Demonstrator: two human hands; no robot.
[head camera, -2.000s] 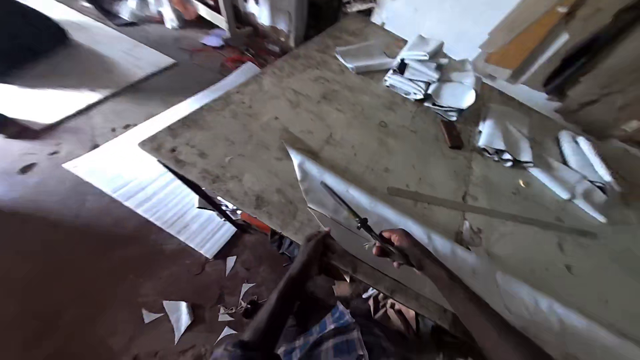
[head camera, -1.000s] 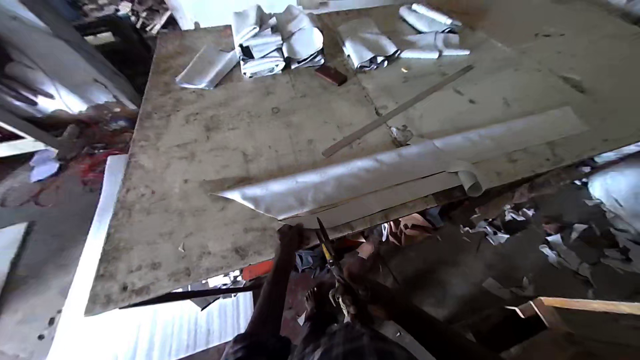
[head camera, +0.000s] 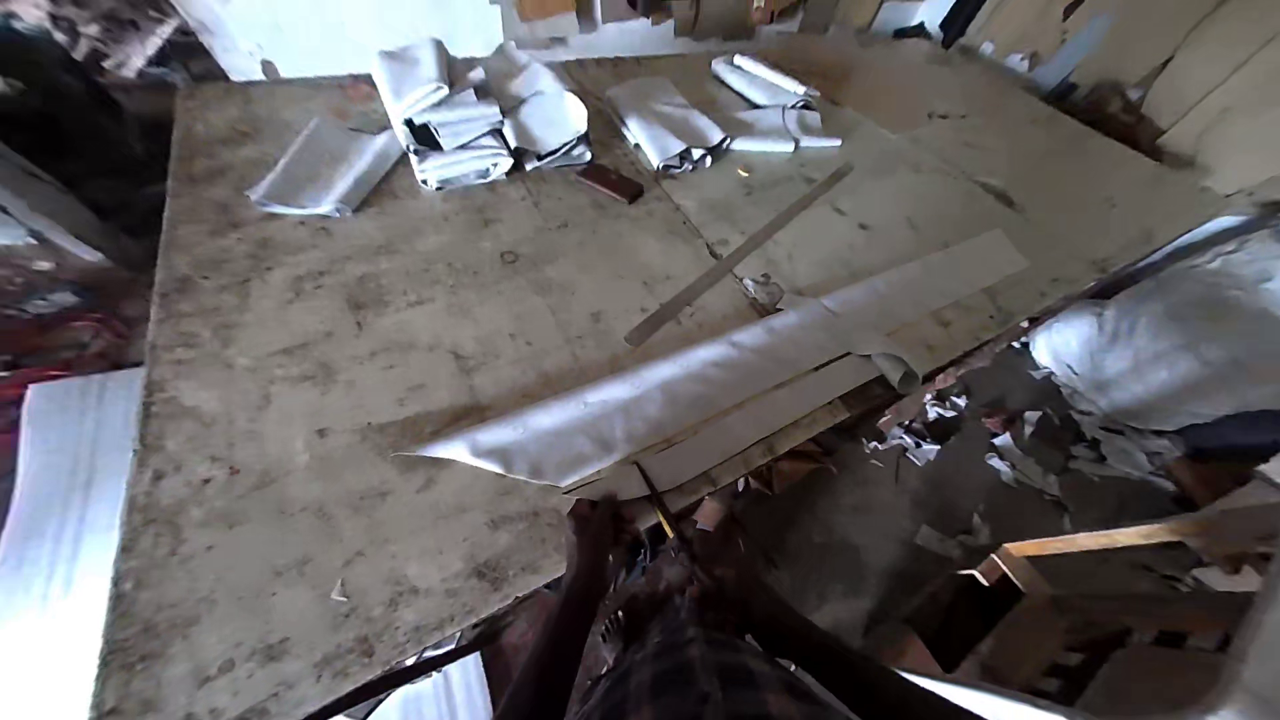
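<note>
Large scissors (head camera: 660, 508) are in my right hand (head camera: 700, 560), at the table's near edge, their dark blades pointing up and left over the end of a narrow white strip (head camera: 770, 415). My left hand (head camera: 595, 525) is closed on the left end of that strip, just left of the blades; its fingertips are dark and partly hidden. Beyond the strip lies a longer white sheet (head camera: 620, 410), perhaps synthetic leather, with a pointed left end. The strip's right end curls up (head camera: 897, 372). A flat grey straightedge (head camera: 740, 255) rests diagonally behind the sheet.
Folded white pieces (head camera: 460, 130) and a dark brown block (head camera: 610, 184) lie toward the back of the worn table (head camera: 400, 300). Scraps (head camera: 920, 440) litter the floor at right, near a wooden frame (head camera: 1090, 540). Another white sheet (head camera: 70, 520) is at lower left.
The view has swung strongly to the right. Two seconds ago the scissors were raised over the long sheet; now they are lower, at the narrow strip by the table's edge.
</note>
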